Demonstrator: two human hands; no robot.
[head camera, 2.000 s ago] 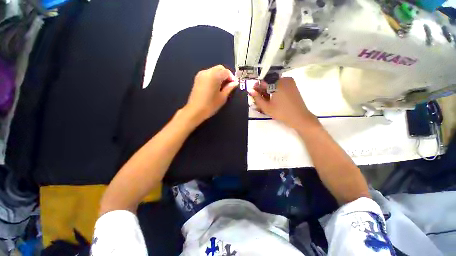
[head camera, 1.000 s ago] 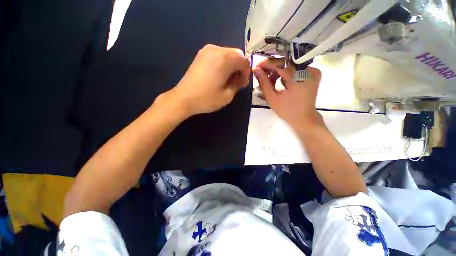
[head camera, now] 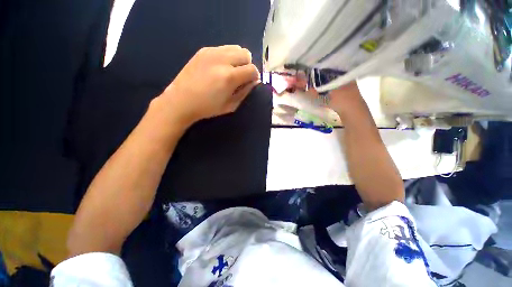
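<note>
The cream-white sewing machine [head camera: 404, 61] with HIKARI lettering stands at the upper right. My left hand [head camera: 216, 81] is closed at the fingertips just left of the needle area, above black fabric [head camera: 224, 157]; whether it pinches a thread is too small to tell. My right hand [head camera: 331, 92] is behind and under the machine head's left end, partly hidden and blurred, so its grip cannot be told. Thread snips [head camera: 313, 122] with blue and green handles lie on the white table [head camera: 314, 160] below my right hand.
A dark rectangular item [head camera: 449, 140] with a white cord is at the table's right end. Yellow cloth [head camera: 33, 238] shows at the lower left. White-and-black garment pieces [head camera: 449, 227] are heaped right of my lap.
My right hand has moved up behind the machine head, uncovering the snips. My left hand has drawn slightly left from the needle area. The camera view has shifted closer to the machine.
</note>
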